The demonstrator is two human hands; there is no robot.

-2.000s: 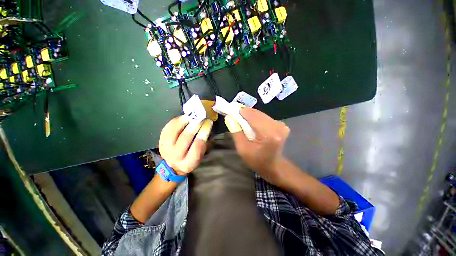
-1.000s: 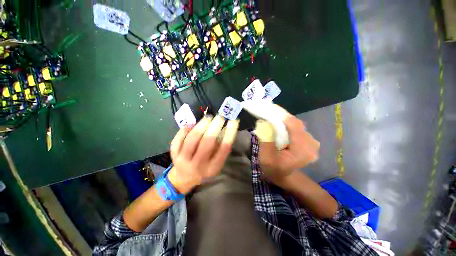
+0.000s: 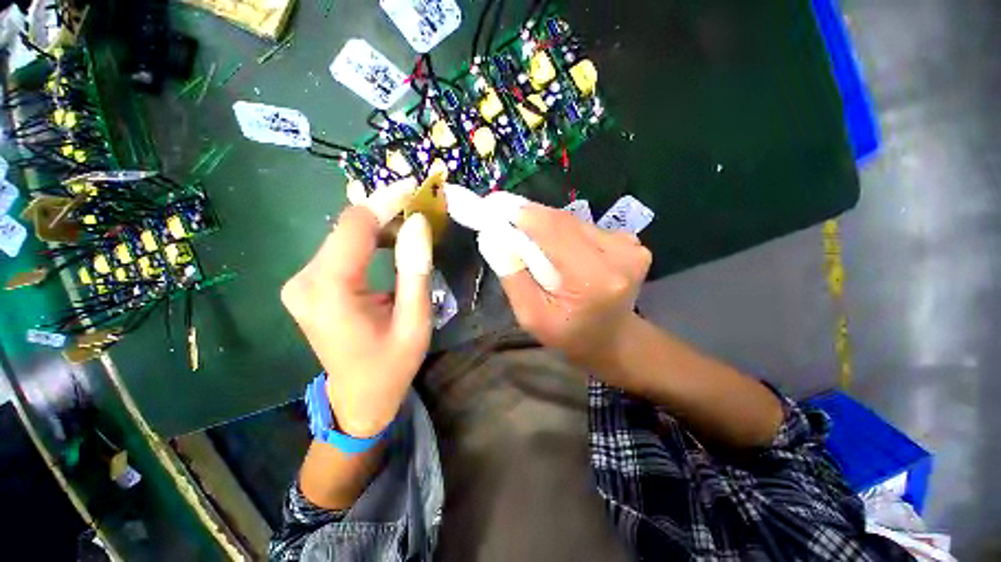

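Observation:
My left hand (image 3: pixel 368 313), with off-white finger cots, pinches a flat yellow-tan end piece (image 3: pixel 428 205) upright between thumb and fingers. My right hand (image 3: pixel 571 274) holds a white wipe (image 3: pixel 470 209), its tip at or very near the end piece's right edge; I cannot tell if they touch. Just beyond is a joined PCB panel (image 3: pixel 516 108) with yellow components and black and red leads; my fingers cover part of its near side. White tags lie around it, such as one at the upper left (image 3: pixel 369 72) and one at the right (image 3: pixel 626 215).
A second PCB panel (image 3: pixel 137 255) with tangled wires lies at the left, beside the conveyor edge (image 3: pixel 137 423). Black parts (image 3: pixel 159 53), a yellow-tan board (image 3: pixel 250 13) and green slivers lie at the far left. A blue bin (image 3: pixel 873 445) with white papers stands at the lower right.
My left hand now holds an end piece up over the panel's near edge, farther forward than before. The wipe in my right hand has moved left to it. The view has shifted left, showing more conveyor.

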